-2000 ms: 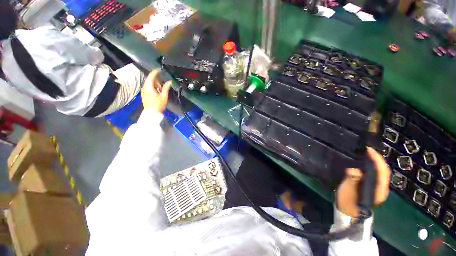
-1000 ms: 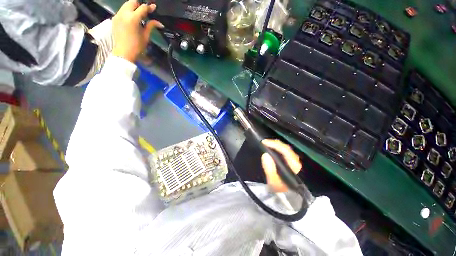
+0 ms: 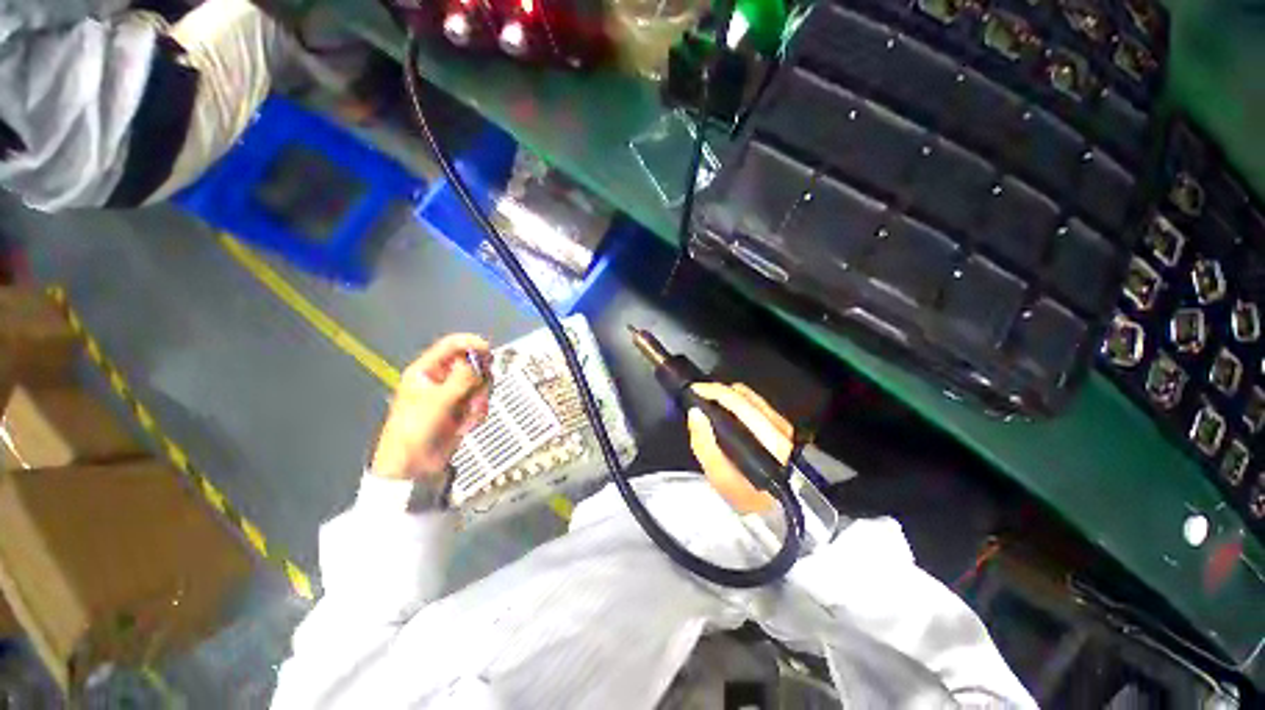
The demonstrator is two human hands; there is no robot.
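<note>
My right hand [image 3: 735, 437] is closed around the black grip of the hot air handpiece [image 3: 674, 369]. Its metal nozzle points up and left. The black hose [image 3: 558, 326] loops from the handpiece up to the station [image 3: 486, 31], cut off by the top edge. My left hand [image 3: 427, 413] is over the left side of the pale parts tray [image 3: 555, 465], thumb and fingers bent together. A tiny shiny spot shows at its fingertips; whether it is a held piece or part of the tray cannot be told. The tray has rows of small pieces.
A black blister tray [image 3: 888, 229] lies on the green bench [image 3: 1110, 479], with another holding square modules [image 3: 1188, 330] at right. A blue bin [image 3: 583, 284], a blue stool [image 3: 298, 187] and cardboard boxes [image 3: 132, 555] are below and left. Another person's sleeve [image 3: 208, 70] is upper left.
My left hand has moved down from the station to the parts tray. My right hand has brought the handpiece left from over the bench to in front of me. The view has shifted downward.
</note>
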